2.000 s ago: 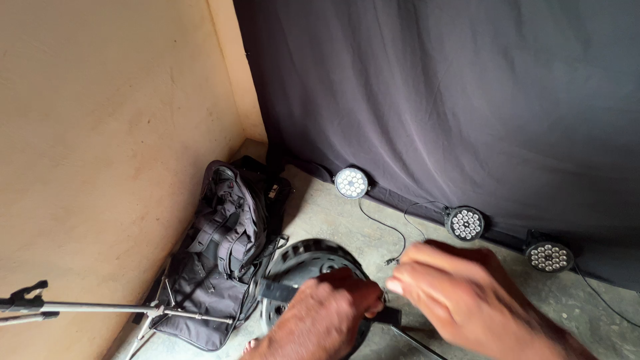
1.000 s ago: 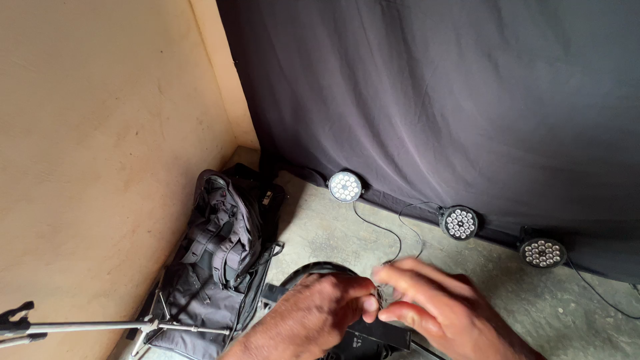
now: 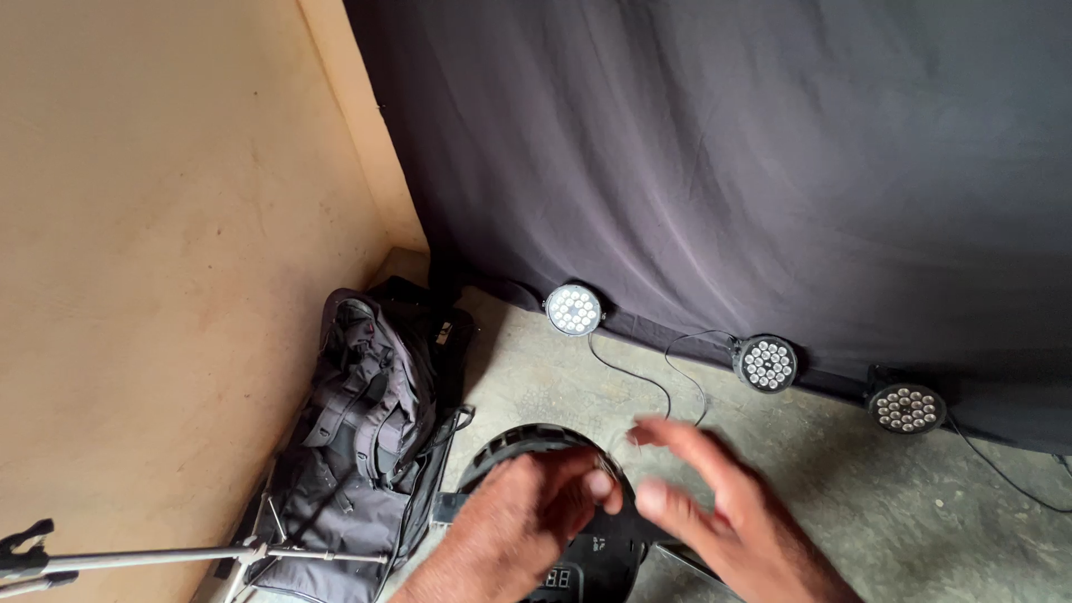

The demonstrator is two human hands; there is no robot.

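Note:
A round black stage light (image 3: 599, 569) with a small display on its back is beneath my hands at the bottom centre. My left hand (image 3: 536, 511) is over its left part, thumb and fingertips pinched together around something small and thin that I cannot identify. Just to the right, my right hand (image 3: 712, 502) has its thumb and fingers spread, apart from the left, with nothing seen between them. The right fingers are blurred. A black bracket end (image 3: 448, 507) sticks out left of the light. My left hand hides much of the housing.
Three LED stage lights (image 3: 574, 310), (image 3: 765, 363), (image 3: 906, 409) stand along a dark curtain (image 3: 712, 167), with cables on the concrete floor (image 3: 837, 477). A black backpack (image 3: 368, 394) leans by the beige wall (image 3: 167, 251). A metal stand (image 3: 151, 559) reaches in at lower left.
My right hand has moved away from my left; one second ago their fingertips were close together. The left hand stays pinched over the round light.

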